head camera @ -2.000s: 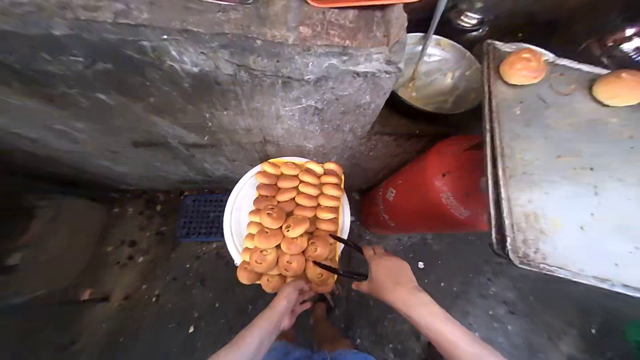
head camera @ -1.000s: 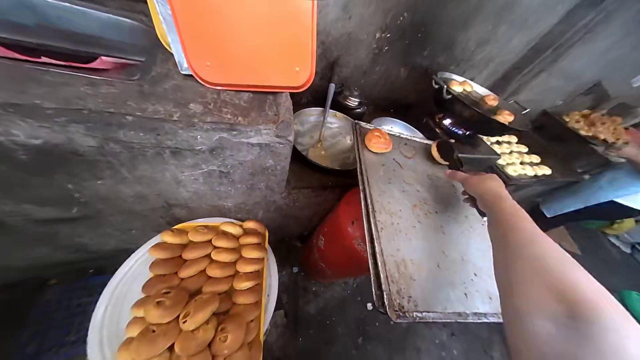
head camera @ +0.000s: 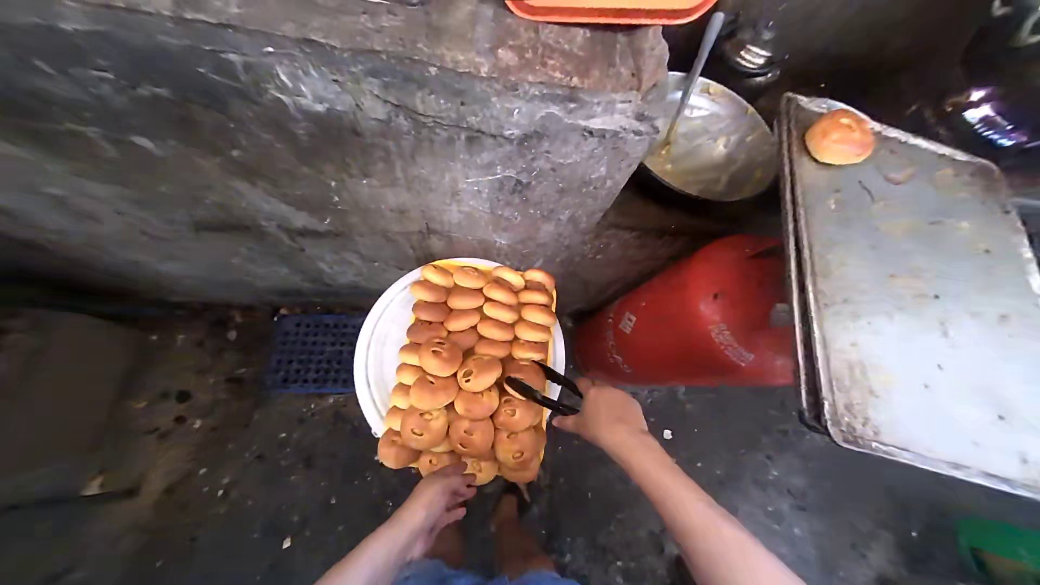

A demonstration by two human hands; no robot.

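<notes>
Golden-brown buns [head camera: 471, 435] lie in rows and overlapping piles on a yellow-edged tray over a round white surface [head camera: 375, 345]. My right hand [head camera: 605, 414] is closed around black tongs [head camera: 552, 390], whose arms reach over a bun [head camera: 524, 378] at the right side of the pile. Whether the tongs grip that bun cannot be told. At the near edge of the pile is my left hand [head camera: 443, 496], fingers loosely apart beside the front buns. A single bun [head camera: 839, 136] sits at the far left corner of a metal baking tray [head camera: 918, 301] on the right.
A red gas cylinder [head camera: 691, 317] stands between the pile and the baking tray. Behind it is a metal bowl [head camera: 719, 142] with a long-handled utensil [head camera: 695, 77]. A concrete ledge [head camera: 366, 146] borders the far side, with an orange tray [head camera: 609, 10] on top. A blue plastic grate [head camera: 317, 353] lies on the floor.
The view has swung back from the baking tray. My right hand with the tongs has moved from there to the bun pile. Only one of the two buns seen on the baking tray earlier remains there.
</notes>
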